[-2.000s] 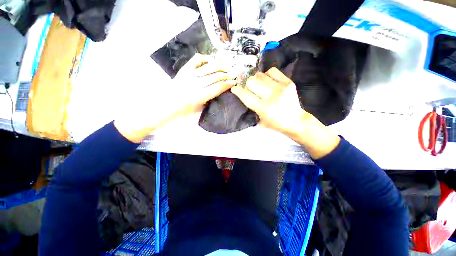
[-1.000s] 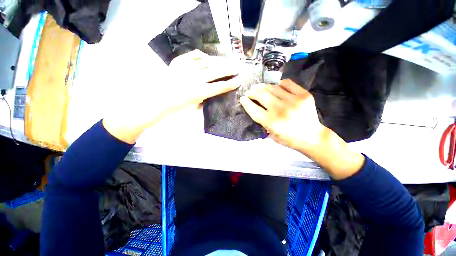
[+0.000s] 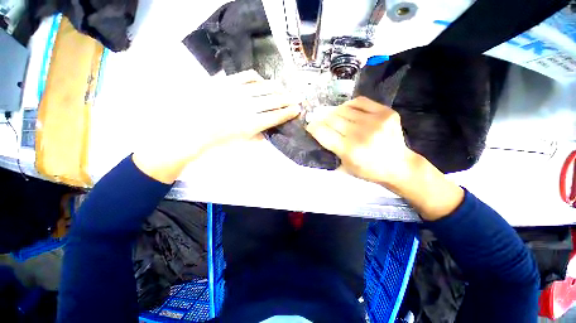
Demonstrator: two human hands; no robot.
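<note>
A dark garment piece [image 3: 306, 149] lies under the needle area of the white sewing machine [image 3: 436, 19]. Parts of it show behind my left hand and to the right of my right hand. My left hand [image 3: 252, 110] lies flat on the cloth, left of the needle area, fingertips close to it. My right hand [image 3: 357, 132] pinches the cloth just right of my left fingertips. The round metal dial [image 3: 345, 65] is just beyond my right fingers. Glare hides the needle point and the edge between my fingertips.
A tan worn strip [image 3: 66, 107] lies at the table's left. A black cloth bunch [image 3: 104, 22] is at upper left. Red-handled scissors [image 3: 568, 180] are cut off at the right edge. A black band [image 3: 492, 25] crosses the machine head. Blue crates [image 3: 390, 268] with dark cloth stand below the table.
The cloth in front of my fingers has narrowed into a folded strip and its near edge has drawn toward the machine. Both hands stay close together at the needle area.
</note>
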